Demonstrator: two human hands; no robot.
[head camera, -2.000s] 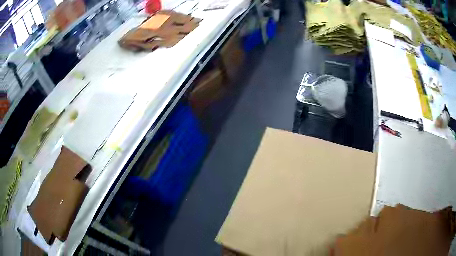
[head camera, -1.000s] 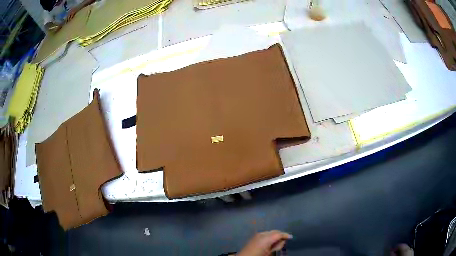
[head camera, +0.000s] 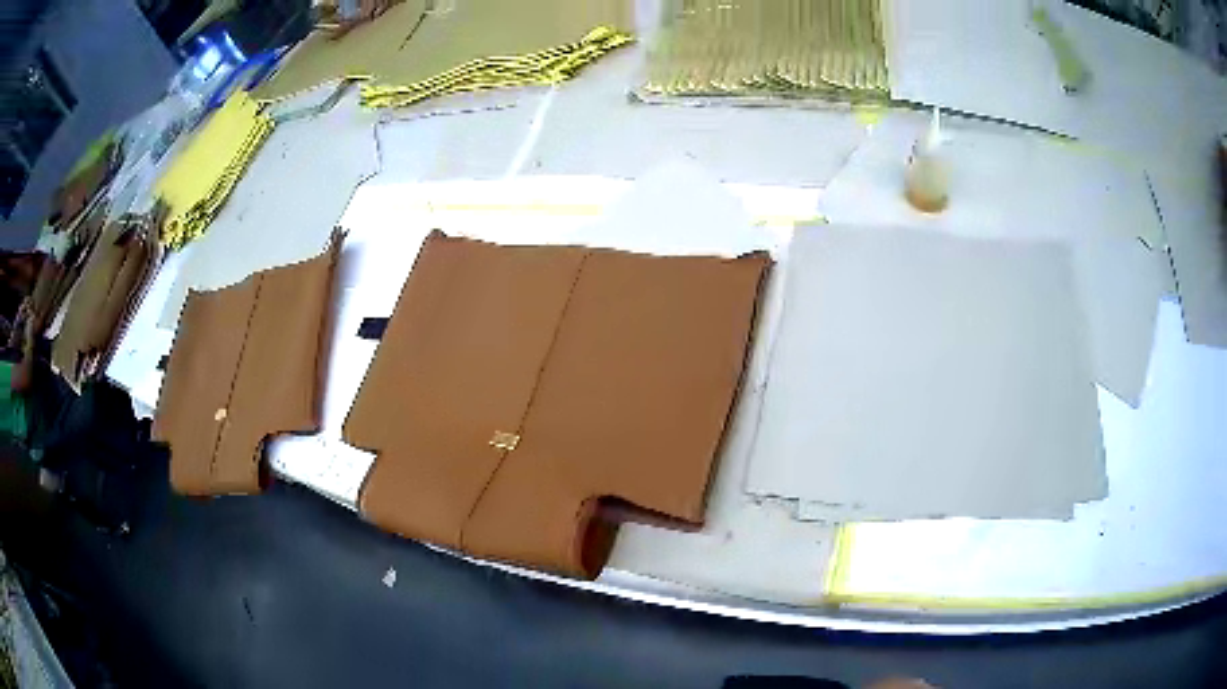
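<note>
A large brown panel (head camera: 538, 384) lies on the white table, with a seam line down it, a small light label low on the seam and notched lower corners. Its lower edge curls at the table's front edge. A smaller-looking brown panel (head camera: 242, 377) with a seam and a small light mark lies to its left. A sliver of skin (head camera: 902, 684) at the bottom edge, right of the middle, seems to be my right hand; its fingers are hidden and it touches neither panel. My left hand is out of the picture.
Grey sheets (head camera: 935, 370) lie right of the large panel, with a small bottle (head camera: 927, 175) behind them. Yellow-edged stacks (head camera: 498, 67) and a pale layered stack (head camera: 760, 47) stand at the back. More brown pieces (head camera: 101, 289) lie far left. Dark floor (head camera: 296, 592) runs along the front.
The view has shifted, and the panels now appear farther off. The hand visible at the bottom has nearly left the picture. A seam line now shows down the large panel.
</note>
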